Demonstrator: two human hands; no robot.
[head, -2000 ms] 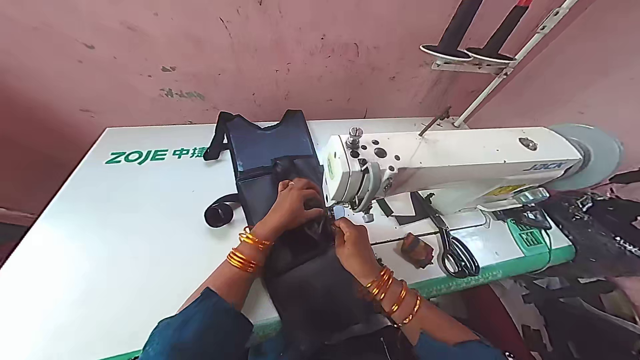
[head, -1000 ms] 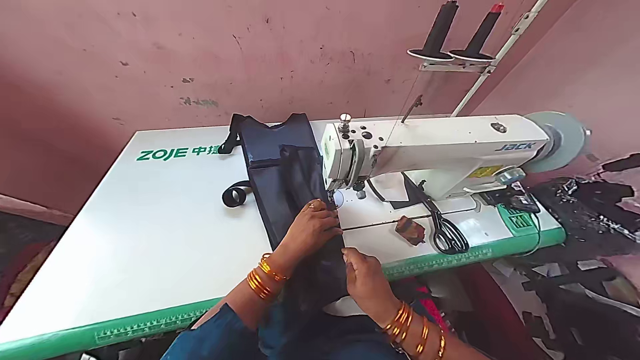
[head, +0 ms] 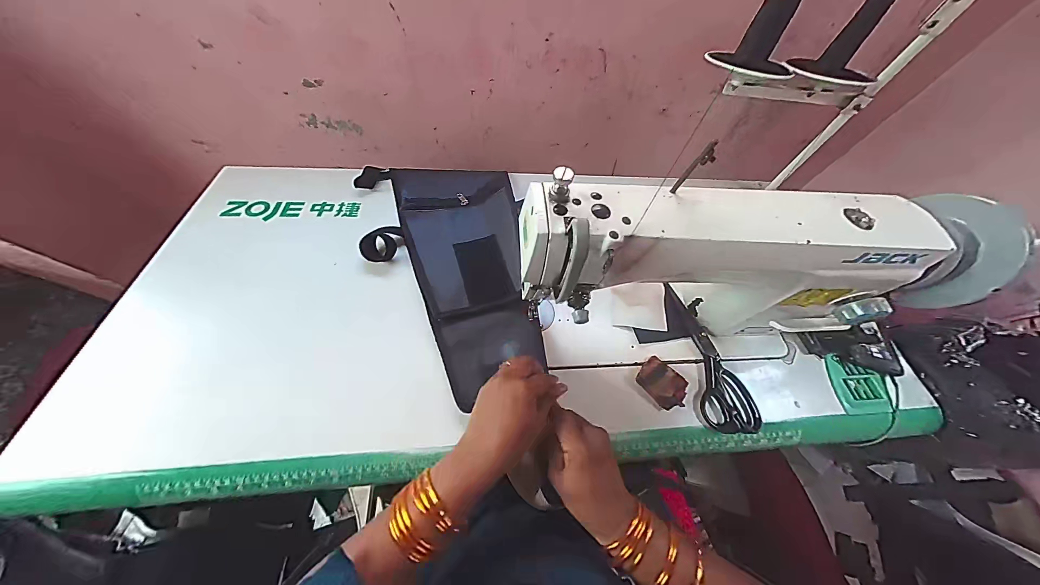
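A dark blue fabric piece (head: 479, 349) with a zipper, a clear-looking panel and a black patch lies lengthwise on the table, its right edge beside the needle area of the white sewing machine (head: 731, 236). A black strap (head: 379, 244) curls out from its left side. My left hand (head: 516, 406) grips the near right edge of the fabric with bent fingers. Close against it, my right hand (head: 585, 463) pinches material at the front edge of the table. The fingertips and what lies between the hands are partly hidden.
Black-handled scissors (head: 727, 398) and a small brown block-like object (head: 662, 383) lie right of the hands. Two dark thread cones (head: 764, 36) stand on a rack behind. The table's green front edge (head: 284, 479) runs below; dark scraps are heaped at right.
Both hands have moved toward the table's front edge and closer together. The fabric has been spread flatter, and its zipper and black patch now show.
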